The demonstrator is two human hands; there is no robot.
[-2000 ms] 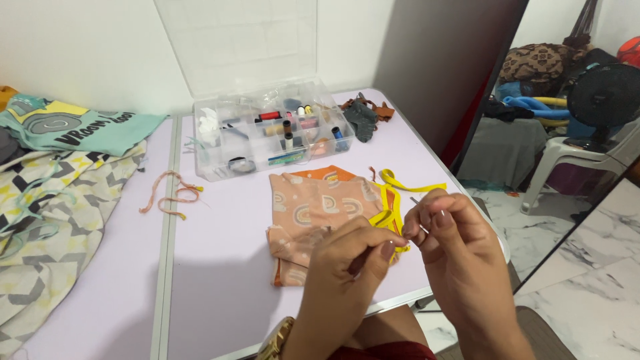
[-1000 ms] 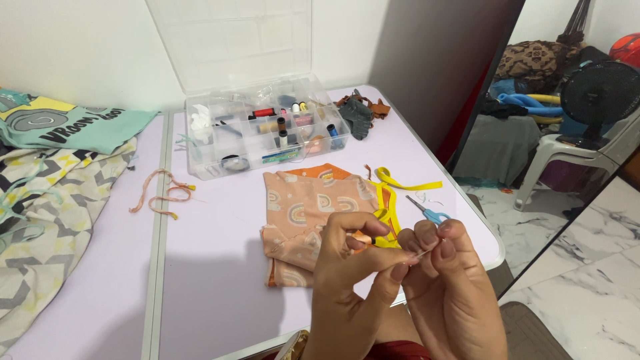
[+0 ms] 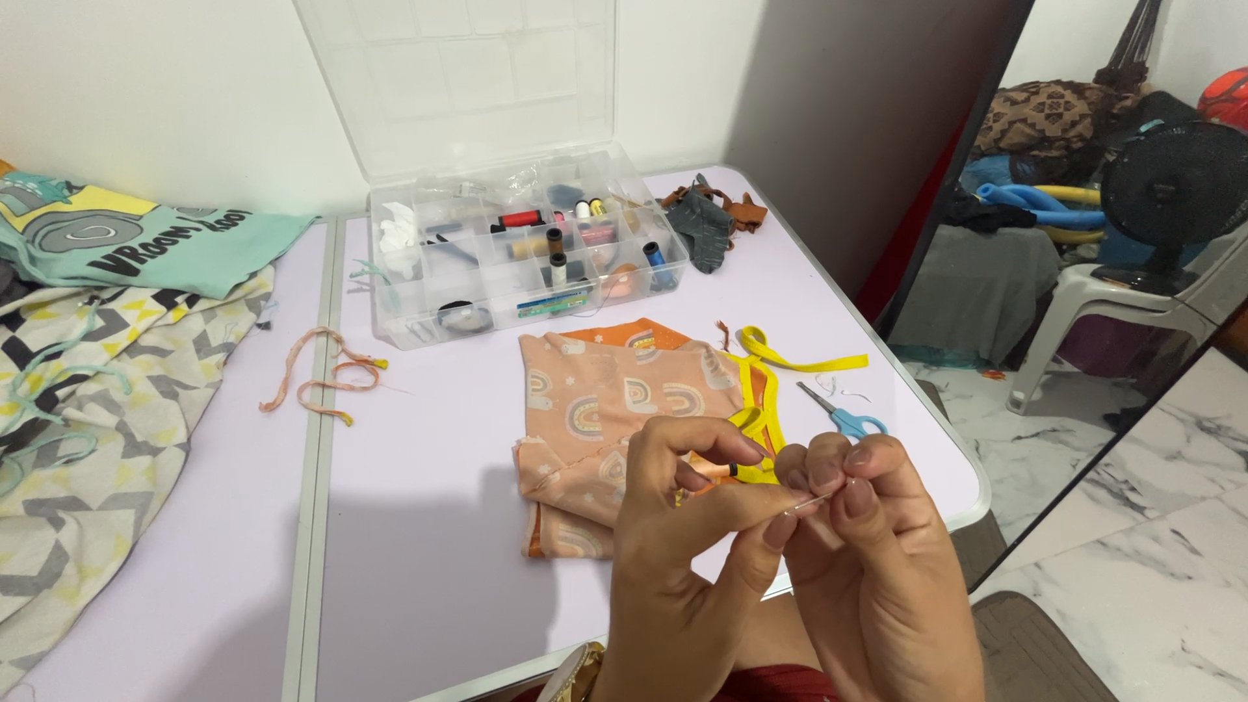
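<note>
My left hand (image 3: 697, 546) and my right hand (image 3: 873, 536) meet above the table's front edge. A thin needle (image 3: 807, 504) lies between their fingertips, one end pinched by each hand; any thread on it is too fine to make out. Behind them lies a folded peach cloth with rainbow prints (image 3: 595, 400), with yellow trim (image 3: 804, 365) along its right side. Blue-handled scissors (image 3: 856, 422) rest on the table just beyond my right hand, with thread scraps beside them.
A clear compartment box (image 3: 439, 336) with thread spools stands open at the back. Dark and brown scraps (image 3: 704, 234) lie beside it. A peach cord (image 3: 310, 336) crosses the table's seam. Printed fabrics (image 3: 117, 390) cover the left side. A mirror (image 3: 1092, 292) stands at the right.
The scissors, largely hidden behind my right hand two seconds ago, now show fully. Both hands have shifted slightly, with their fingertips still close together.
</note>
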